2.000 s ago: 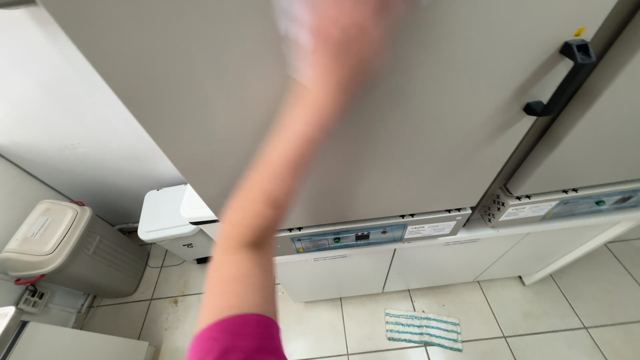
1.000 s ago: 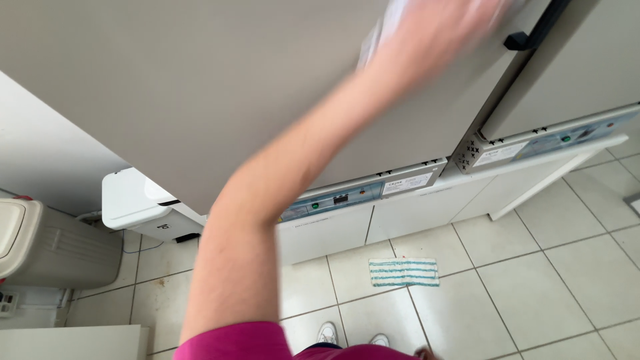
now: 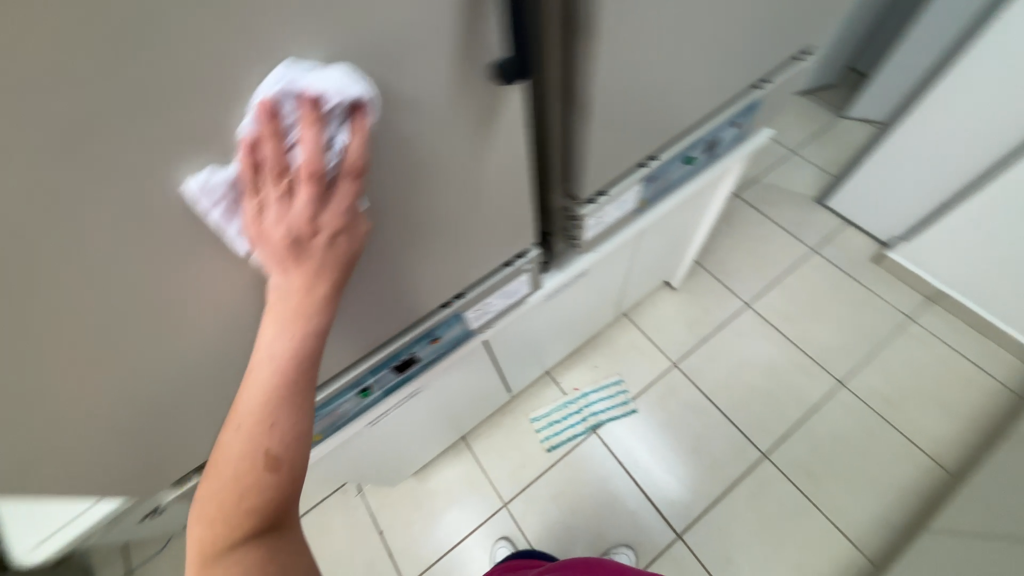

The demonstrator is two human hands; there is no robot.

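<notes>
My left hand presses a crumpled white cloth flat against the large grey door of an upright cabinet. Its fingers are spread over the cloth, and a loose corner of the cloth sticks out to the left. A black door handle is to the right of the hand. Below the door runs a blue control panel with small lights or buttons. My right hand is out of view.
A second grey door adjoins on the right, above another control panel. White low fronts run beneath. A striped blue-and-white cloth lies on the tiled floor ahead of my shoes. White panels stand at the right.
My left hand has moved away from the handle, to the left across the door, with the white cloth. The view has turned toward the right, and the bins at the left are gone from it.
</notes>
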